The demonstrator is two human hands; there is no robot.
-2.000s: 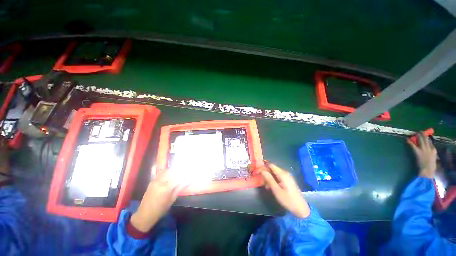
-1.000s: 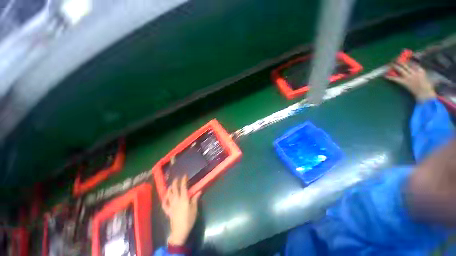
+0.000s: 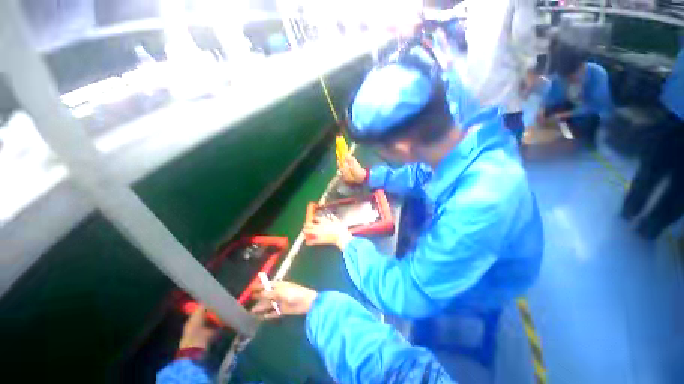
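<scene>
A tablet in a red frame (image 3: 271,244) lies on the green belt beyond the chipped edge rail, partly hidden by the grey post. My left hand (image 3: 196,330) is at the lower left, with its fingers on the near end of the red frame. My right hand (image 3: 291,298) is over the rail, right of the post. It holds a slim white pen-like tool (image 3: 269,292) upright and tilted, close to the frame's near side. The picture is blurred and the tablet's inside is mostly dark.
The grey post (image 3: 142,217) slants across the left. A neighbouring worker in a blue smock (image 3: 465,232) sits close on the right, with a yellow-orange screwdriver (image 3: 342,150) and another framed tablet (image 3: 388,213). More people and a blue floor (image 3: 592,262) show behind.
The view has swung far to the right, and the blue bin has left the picture. My left hand is now at a frame beside the post. The white tool now shows in my right hand.
</scene>
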